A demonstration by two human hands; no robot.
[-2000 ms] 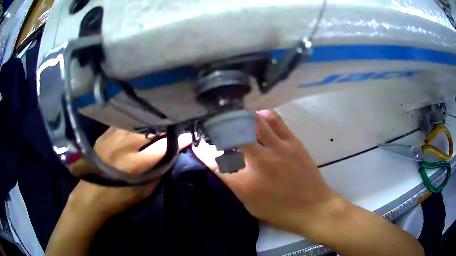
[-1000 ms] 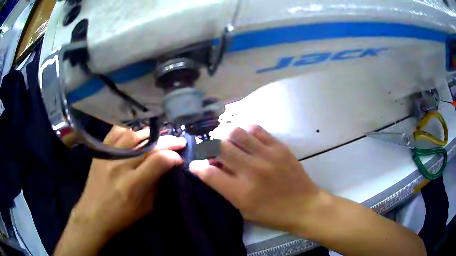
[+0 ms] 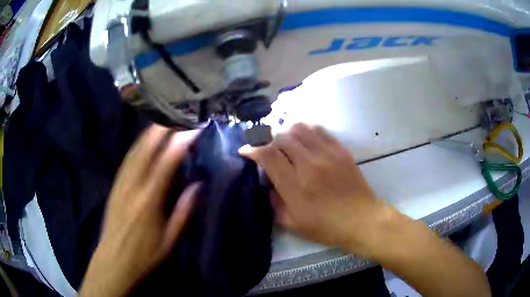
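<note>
The dark fabric (image 3: 224,232) lies under the sewing machine head and hangs over the table's front edge. Its lit upper end is by the presser foot area, where the needle is hard to make out. My left hand (image 3: 139,203) is blurred, with a fold of the fabric between thumb and fingers. My right hand (image 3: 325,185) holds the fabric's right edge, one fingertip just below the dark grey tab (image 3: 257,135); its lower fingers are partly hidden. The white machine head (image 3: 192,64) with its blue stripe stands above both hands.
More dark fabric (image 3: 75,145) is heaped at the left. Scissors with yellow and green loops (image 3: 501,181) lie at the right beside a small metal fitting (image 3: 497,113). A measuring tape (image 3: 325,268) runs along the table's front edge. A dark strip (image 3: 507,243) hangs at the lower right.
The view has shifted, so the machine head sits higher. My left hand has moved away from the foot, its thumb and fingers wider apart, raising a fold. My right hand stays by the tab.
</note>
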